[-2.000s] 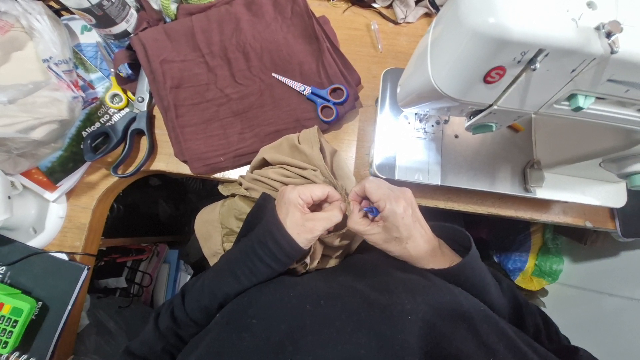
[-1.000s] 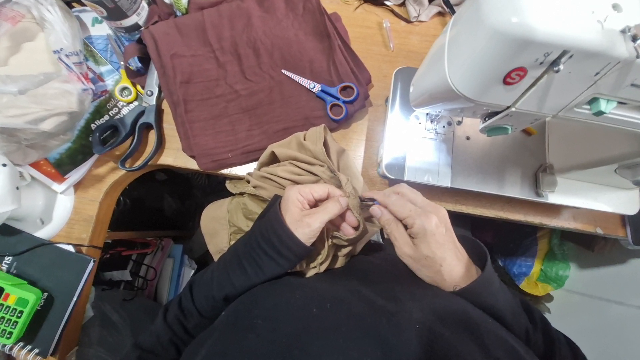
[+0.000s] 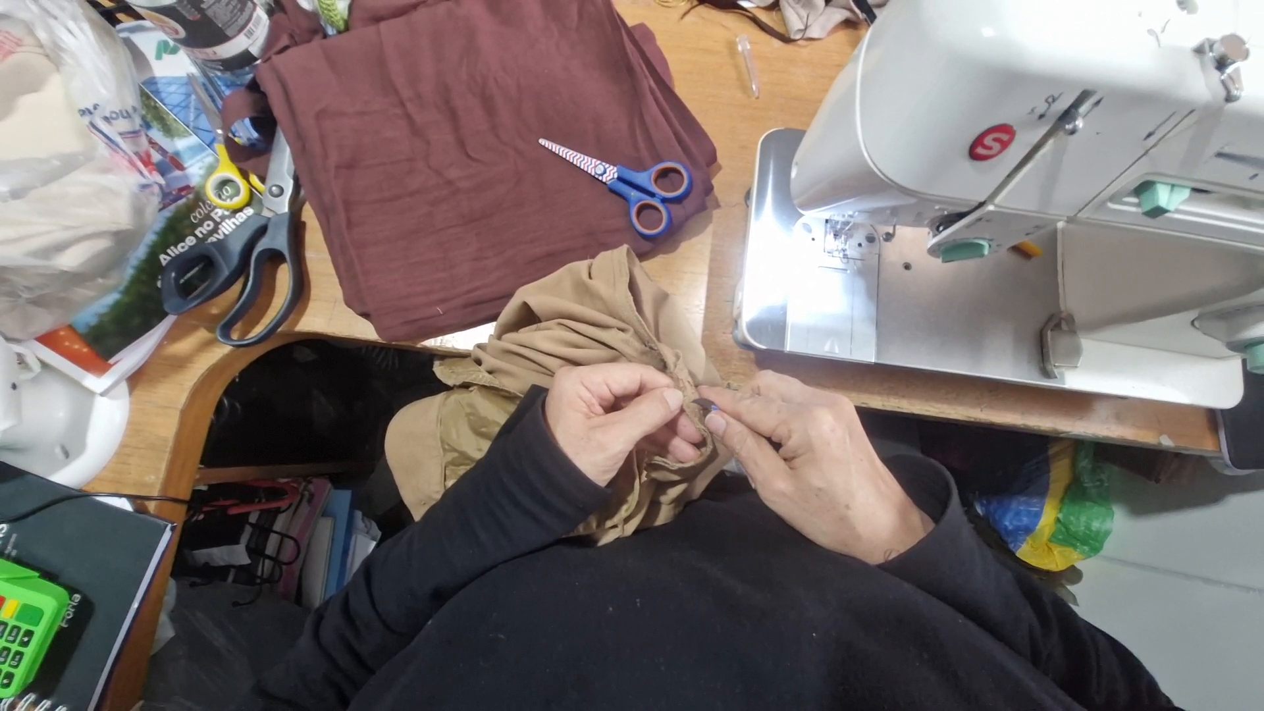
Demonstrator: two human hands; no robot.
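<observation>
A tan cloth garment (image 3: 583, 316) lies bunched over the table's front edge and my lap. My left hand (image 3: 622, 410) pinches its seam between thumb and fingers. Just to the right, my right hand (image 3: 800, 454) grips a small tool (image 3: 707, 405) with a dark tip and a bit of blue, its tip at the seam; most of it is hidden by the fingers, so its kind cannot be told. Beyond the garment, blue-handled scissors (image 3: 632, 188) with patterned blades lie on folded maroon fabric (image 3: 444, 148).
A white sewing machine (image 3: 948, 118) stands at the right, its metal bed near the table edge. Large dark-handled shears (image 3: 257, 237) and yellow-handled scissors (image 3: 229, 186) lie at the left by a plastic bag (image 3: 69, 197). A green card terminal (image 3: 25, 622) rests on a dark notebook (image 3: 109, 583).
My right hand has opened from a closed grip around the blue tool to a fingertip hold, with the tool at the seam. My left hand keeps its pinch on the tan cloth.
</observation>
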